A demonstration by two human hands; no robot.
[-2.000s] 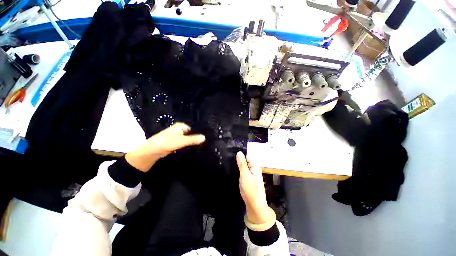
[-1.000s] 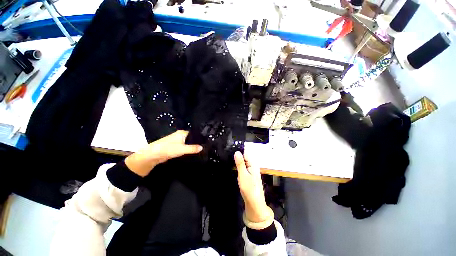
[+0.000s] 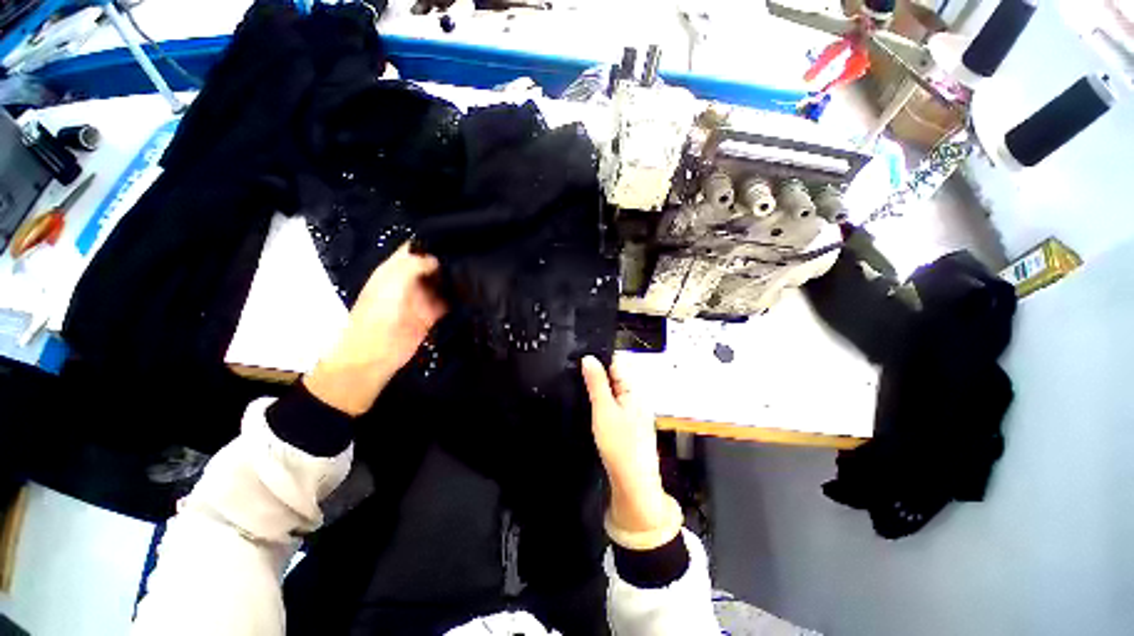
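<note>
A black garment piece (image 3: 497, 249) with silvery dots in curves lies over the machine table (image 3: 759, 385) and hangs over its front edge toward my lap. Its right edge runs along the left side of the off-white overlock machine (image 3: 734, 236). My left hand (image 3: 396, 311) is on the cloth at its left part, fingers curled and gripping a fold. My right hand (image 3: 616, 416) holds the cloth's right edge near the table front, just below the needle area, thumb on top. The fingers under the cloth are hidden.
A long black heap (image 3: 174, 224) lies to the left. Another black pile (image 3: 939, 385) hangs at the table's right end. Orange-handled scissors (image 3: 47, 226) lie far left. Black thread cones (image 3: 1057, 121) stand upper right, above a small yellow box (image 3: 1042, 266).
My left hand has moved up and away from me, its fingers now curled on a fold. The cloth between my hands has shifted and shows a different dotted curve. My right hand stays nearly in place.
</note>
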